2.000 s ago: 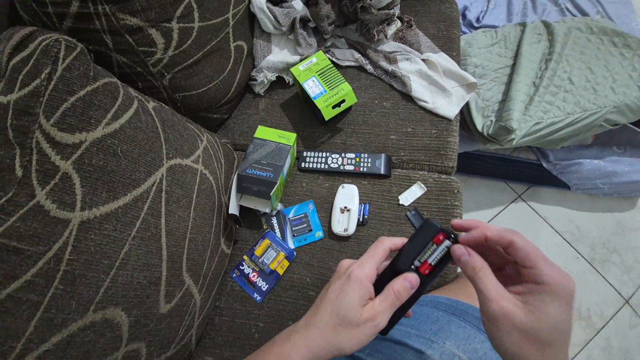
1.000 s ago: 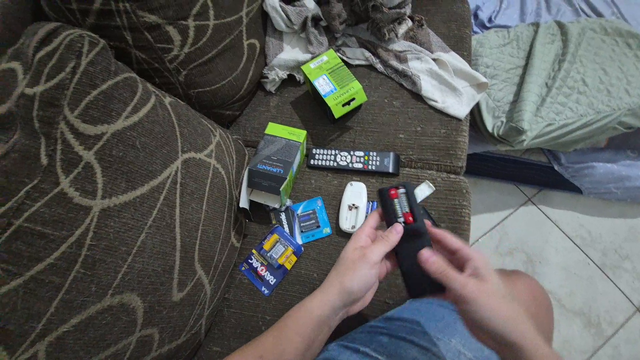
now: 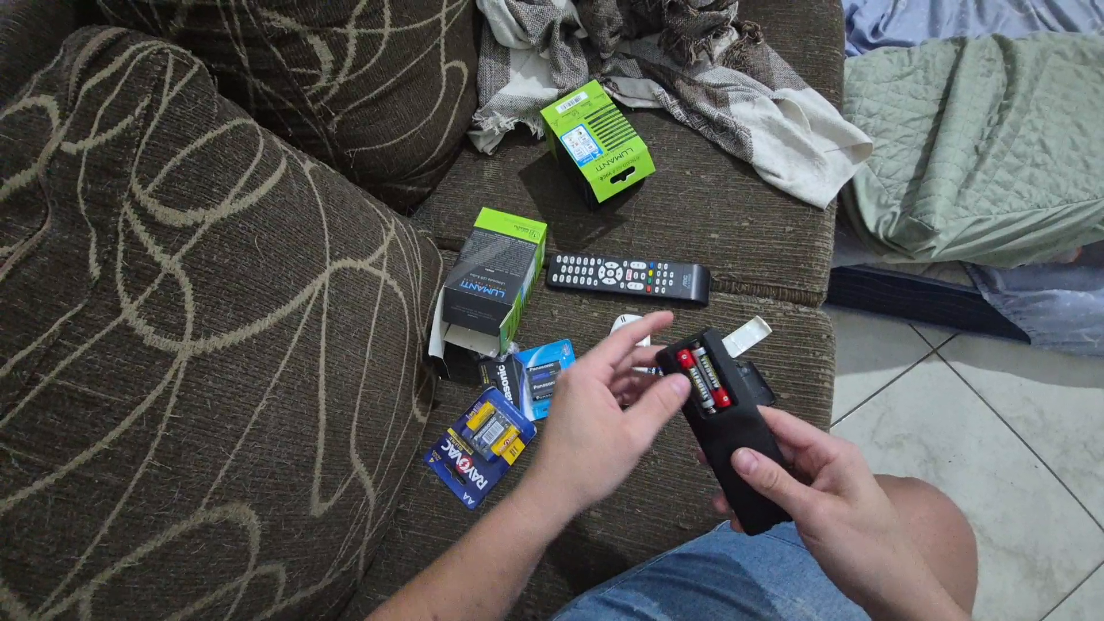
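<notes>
A black remote control (image 3: 737, 466) lies back up in my right hand (image 3: 828, 492), its battery compartment uncovered. Two red and silver batteries (image 3: 705, 379) sit side by side in that compartment. My left hand (image 3: 604, 414) has its fingers apart, the thumb at the compartment's left edge. Behind the remote, a white battery cover (image 3: 747, 336) and a black cover (image 3: 756, 382) rest on the couch seat. A white wireless mouse (image 3: 631, 328) is mostly hidden behind my left hand. Farther off lies a second remote control (image 3: 628, 278), buttons up.
Left of my left hand lie a blue Rayovac battery pack (image 3: 479, 447) and a Panasonic battery pack (image 3: 545, 379). An opened black and green box (image 3: 492, 280) and another green box (image 3: 599, 142) stand on the couch. A plaid blanket (image 3: 733, 95) and patterned cushions (image 3: 198, 285) border them.
The black remote passed from my left hand's hold into my right hand's. My left thumb and fingers have spread apart beside its battery end. The mouse, in fuller view earlier, is now mostly covered.
</notes>
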